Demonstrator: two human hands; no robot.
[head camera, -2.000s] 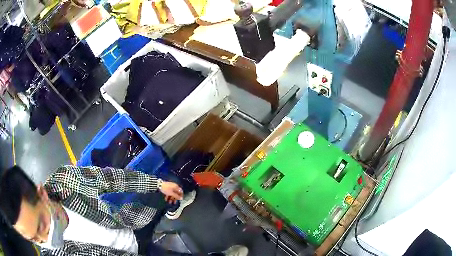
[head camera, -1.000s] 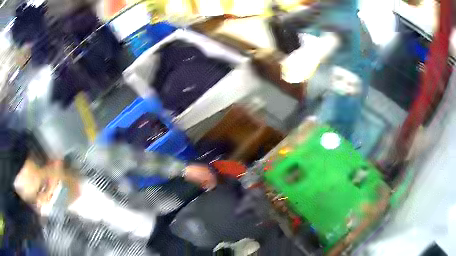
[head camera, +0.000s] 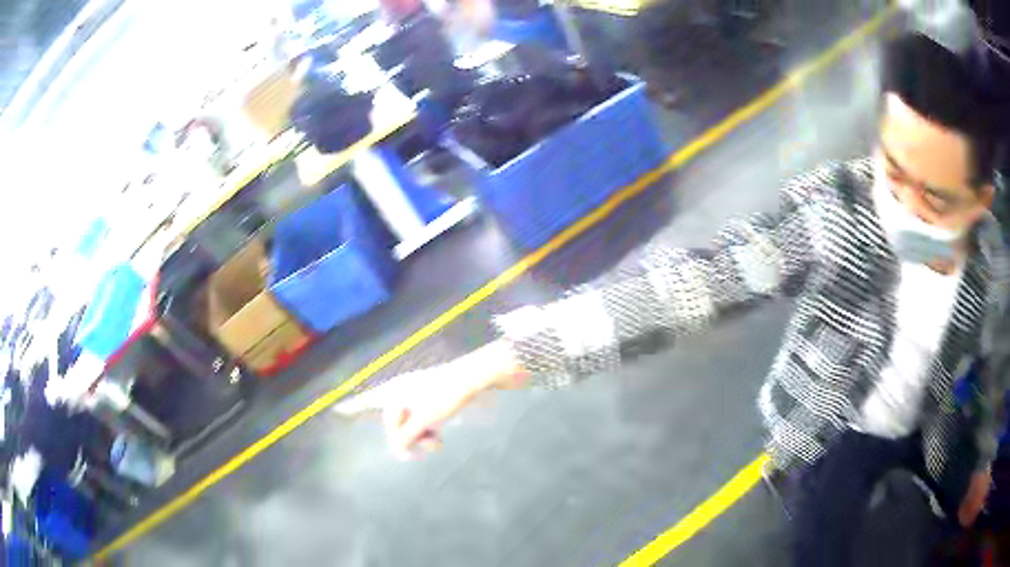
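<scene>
Neither of my hands is in the picture. Nearest in front of me stands a person in a black-and-white checked jacket (head camera: 825, 299), white shirt and face mask, at the right. The person's arm stretches left across the view, with the hand (head camera: 443, 399) pointing toward the left. The pointing hand is somewhat blurred and holds nothing that I can see. The other hand hangs low at the right edge.
Grey floor (head camera: 532, 465) with a yellow line (head camera: 443, 316) runs diagonally. Beyond it are a large blue crate (head camera: 576, 166) holding dark pieces, a smaller blue bin (head camera: 332, 260), a brown carton (head camera: 253, 310) and worktables. The left side is blurred and overexposed.
The view has swung away from the green-topped machine and white bin. The person now shows at the right instead of the left, with one arm raised and stretched out.
</scene>
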